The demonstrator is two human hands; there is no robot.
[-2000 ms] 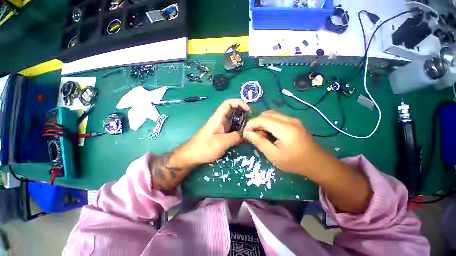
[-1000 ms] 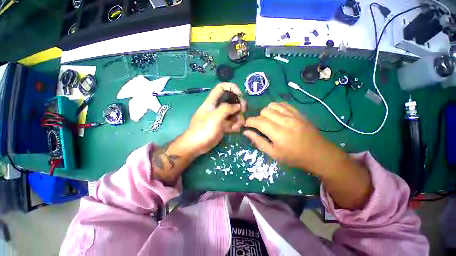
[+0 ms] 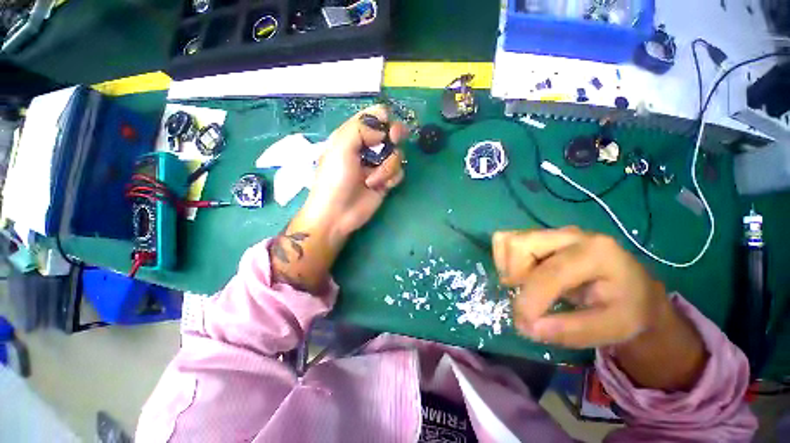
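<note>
My left hand (image 3: 353,173), palm turned up with fingers curled, is closed around a dark round watch case (image 3: 376,154) with a pale spot showing; the fingers hide part of it. My right hand (image 3: 576,281) is blurred and apart from the left, over the right side of the scraps. It pinches a thin dark pointed tool, which looks like tweezers (image 3: 469,234), with the tip toward the left. White adhesive backing scraps (image 3: 476,303) lie spread on the green mat between the hands.
A round silver-white unit (image 3: 485,160) lies beyond the hands. A white cable (image 3: 598,216) loops at right. A teal multimeter (image 3: 154,212) with red leads stands at left, near another round unit (image 3: 249,190). A white cloth (image 3: 290,164) lies behind my left wrist. A black compartment tray (image 3: 286,54) is at the rear.
My hands have moved apart. My right hand moved right and toward me, and its dark tool now shows. My left hand still holds the case, turned more upward. The view has shifted too.
</note>
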